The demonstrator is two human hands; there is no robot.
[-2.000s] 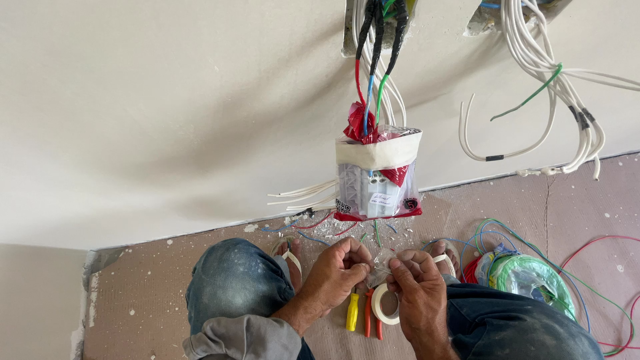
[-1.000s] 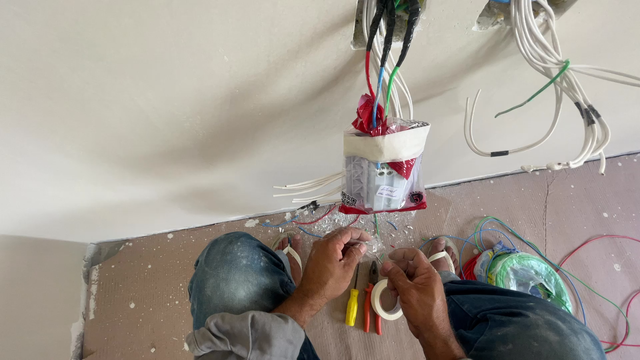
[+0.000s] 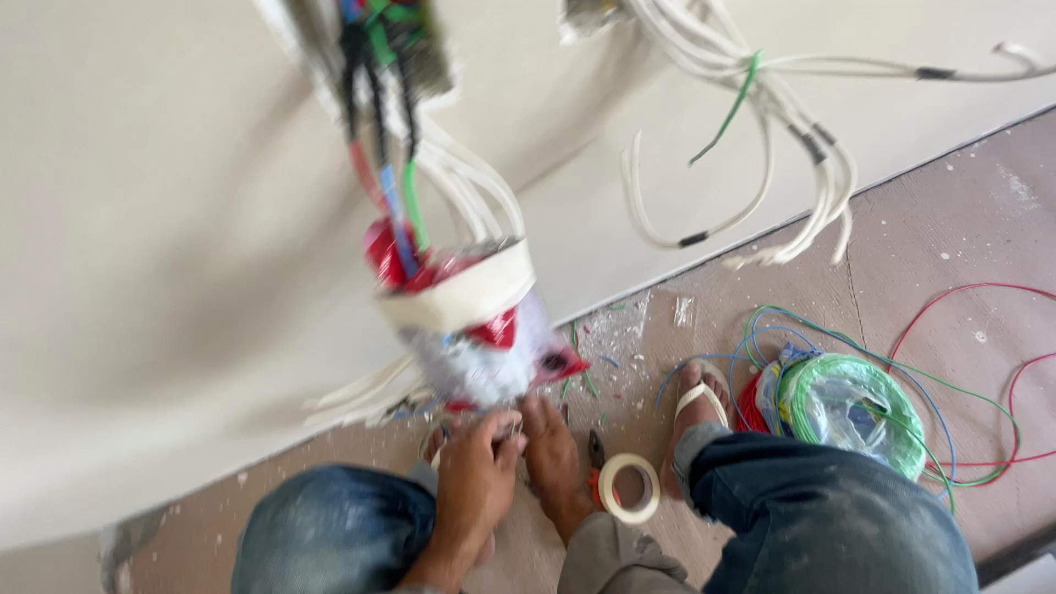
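Note:
A plastic-wrapped electrical device, bound with a band of cream masking tape, hangs from red, blue and green wires that are wrapped higher up in black tape. Just below it my left hand and my right hand are close together, fingers bent. Whether either hand pinches something small is blurred. Beside my right wrist a roll of masking tape lies on the floor, partly over red-handled pliers.
White cables with black tape marks and a green tie hang from the wall at the right. Coils of green wire and red wire lie beyond my right foot. Wire scraps and plaster bits litter the floor near the wall.
Both hands have moved toward the wrapped device and now sit right under it. The device has tilted. The view has shifted and turned.

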